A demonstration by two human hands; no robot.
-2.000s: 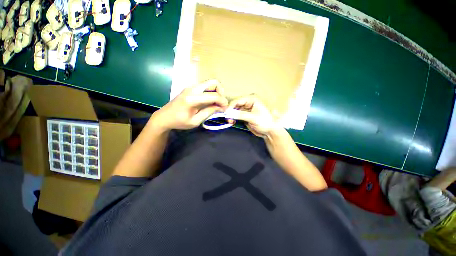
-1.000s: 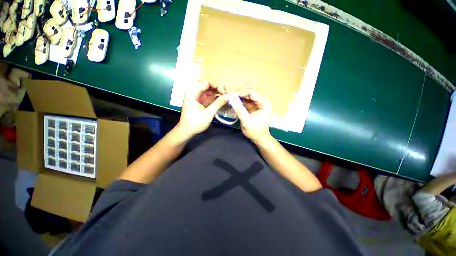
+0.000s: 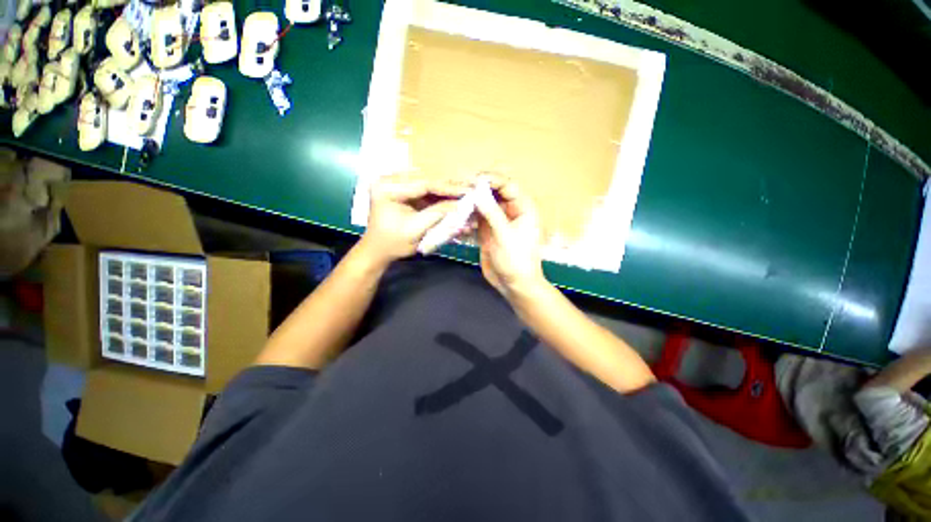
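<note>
My left hand and my right hand meet at the near edge of the work mat, fingertips close together. Between them they hold a pale adhesive tape roll, seen nearly edge-on as a whitish band slanting down to the left. Both hands are closed around it. Whether a loose piece of tape is at the fingertips is too small to tell.
Several cream housings with dark spots and red wires lie on the green bench at the upper left, beside silvery small parts. An open carton with a divider tray stands below left. A red stool and a person's arm are at lower right.
The tape roll was seen as an open ring below my fingers and is now tilted nearly edge-on. My hands stay together at the mat's near edge, with the fingers shifted.
</note>
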